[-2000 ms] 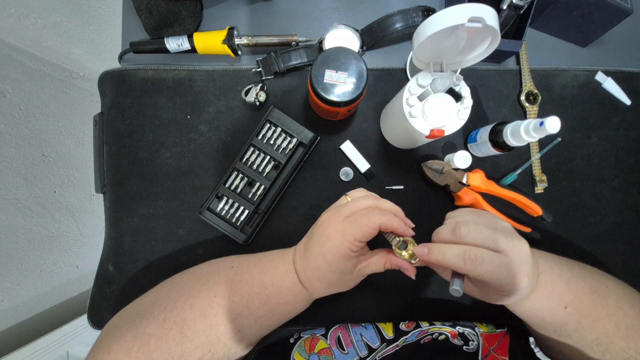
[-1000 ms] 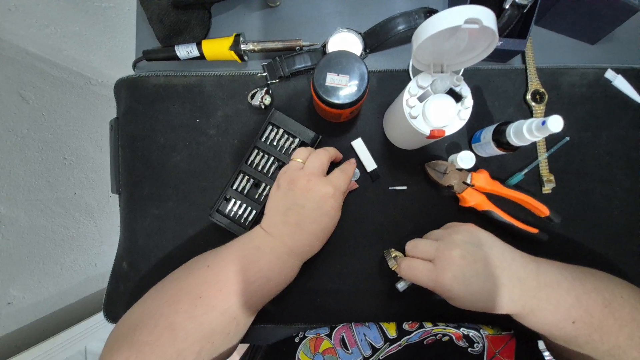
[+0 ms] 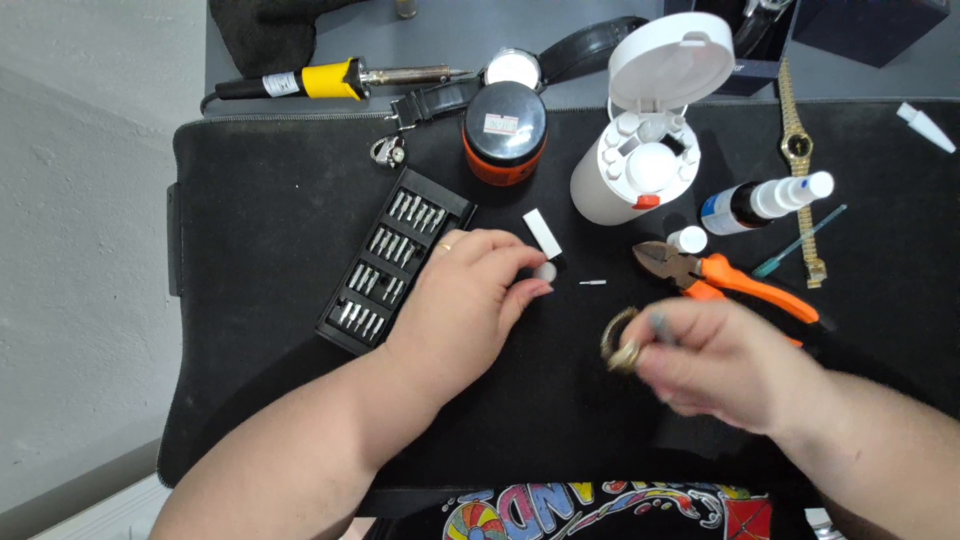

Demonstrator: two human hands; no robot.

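My right hand (image 3: 697,360) holds a small gold-coloured wristwatch (image 3: 624,355) between thumb and fingers; it is blurred. A greyish tool end (image 3: 660,325) also shows at those fingers. My left hand (image 3: 480,292) reaches over the right edge of a black case of screwdriver bits (image 3: 364,279). Its thumb and forefinger are apart around a small round clear disc or cap (image 3: 545,272) on the black mat; whether they touch it I cannot tell. A white rectangular block (image 3: 541,234) lies just above the disc, and a small metal bit (image 3: 592,283) to its right.
Orange-handled pliers (image 3: 739,281), a small white cap (image 3: 688,240), a spray bottle (image 3: 757,204) and a thin teal brush (image 3: 799,241) lie right. Behind stand an open white container (image 3: 634,172) and a black-lidded jar (image 3: 505,135). A yellow-and-black soldering iron (image 3: 330,79) and other watches lie farther back.
My left hand has left the gold-coloured watch, which both hands held two seconds ago, and moved left to the small disc. My right hand has risen with the watch since a second ago.
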